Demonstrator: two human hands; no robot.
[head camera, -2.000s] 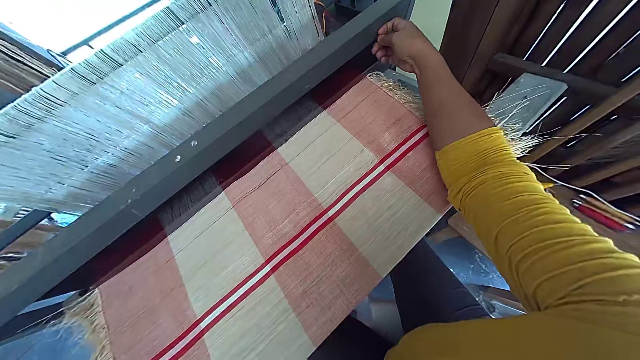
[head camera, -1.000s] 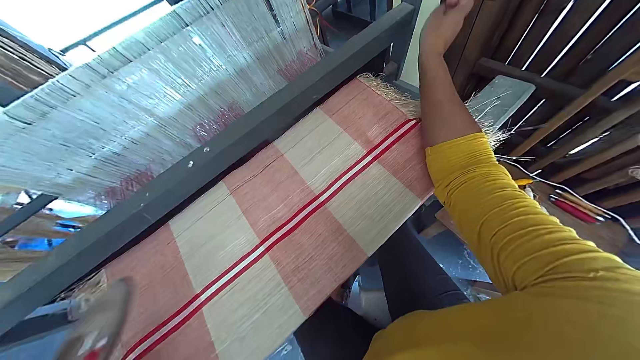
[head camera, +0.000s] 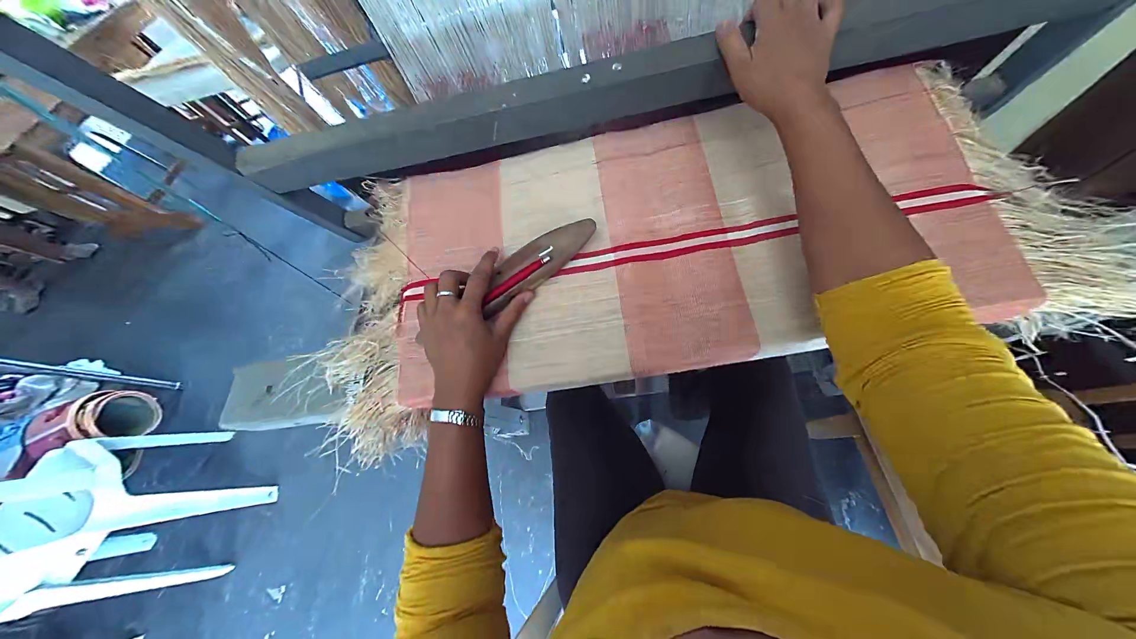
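My left hand (head camera: 461, 328) holds a wooden boat shuttle (head camera: 572, 238) with a red-wound bobbin (head camera: 517, 281), over the left part of the woven cloth (head camera: 674, 302). The cloth has pink and cream blocks, a red-and-white stripe across it and fringed side edges. At the upper right my right hand (head camera: 785, 58) grips the grey beater beam (head camera: 497, 124) of the loom, its fingertips partly cut off by the frame. Pale warp threads (head camera: 479, 44) rise behind the beam.
A loom post (head camera: 133, 106) slants at the upper left. Raffia-like fringe (head camera: 364, 382) hangs off the cloth's left edge, by a grey board (head camera: 275, 395). An upturned white plastic chair (head camera: 80, 497) lies on the floor at the lower left. My legs are below the cloth.
My left hand has come into view over the cloth with the shuttle, which was only a blur at the lower left a second ago. The view has turned strongly.
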